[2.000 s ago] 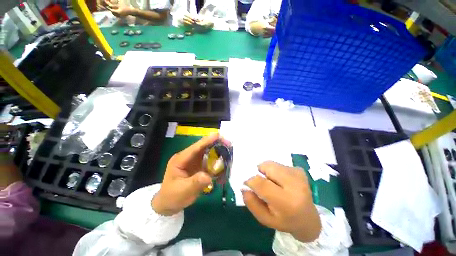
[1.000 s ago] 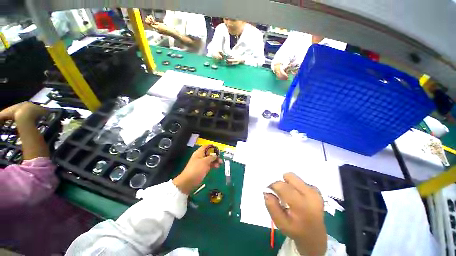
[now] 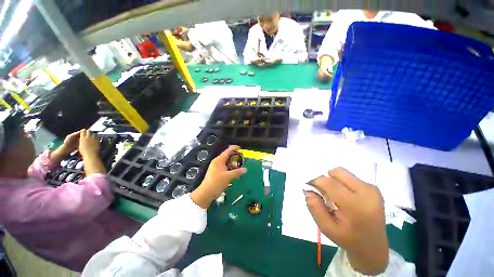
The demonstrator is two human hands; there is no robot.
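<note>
My left hand holds a watch head with a gold and dark face by its rim, between thumb and fingers, above the green mat. My right hand is raised over the white paper, its fingers curled around a small whitish piece, perhaps tissue. A second gold and dark watch head lies on the mat. A pointed white stick and a flat strip with a grey end lie near it.
A black tray with gold parts stands beyond my left hand. Another black tray holds clear round pieces under a plastic bag. A blue crate stands behind the papers. A person in a pink sleeve works at left.
The view has turned and shifted, showing more of the person at left. My hands are farther apart than two seconds ago. The second watch head now shows uncovered on the mat.
</note>
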